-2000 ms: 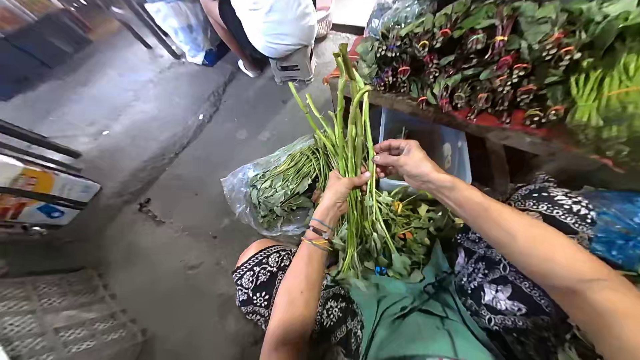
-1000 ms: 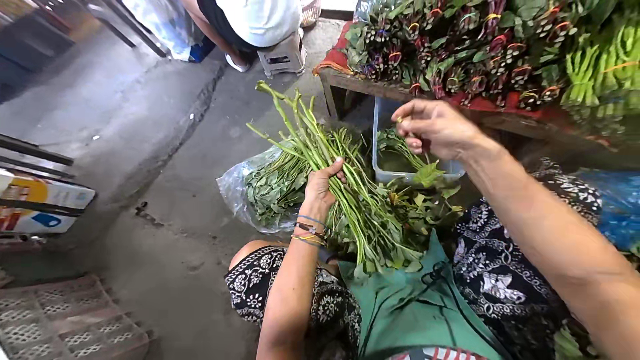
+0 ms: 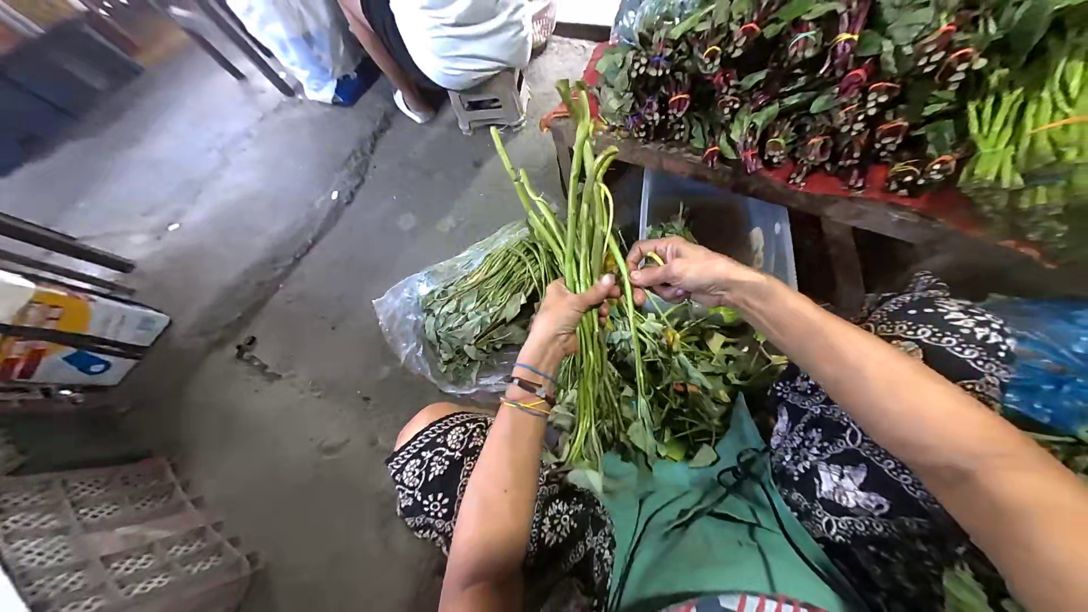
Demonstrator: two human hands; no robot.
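Note:
My left hand (image 3: 571,313) is closed around a bunch of long green leafy stems (image 3: 582,229), held upright with the cut ends away from me and the leaves toward my lap. My right hand (image 3: 680,270) is just right of the bunch, thumb and fingers pinching one green stem at its side. A heap of loose leafy greens (image 3: 705,374) lies beneath, between my knees. Left of the bunch, more tied-looking stems with leaves (image 3: 484,314) lie in a clear plastic bag (image 3: 399,319) on the floor.
A low wooden table (image 3: 731,174) at the upper right bears banded bunches of dark greens (image 3: 816,93). Under its edge stands a clear plastic bin (image 3: 778,242). A person sits on a grey stool (image 3: 493,102) ahead. A plastic crate (image 3: 119,535) and a printed carton (image 3: 81,327) are at left.
My right hand, raised over the bin a second ago, has come back left and down to the stems. The bunch in my left hand, leaning left then, stands more upright.

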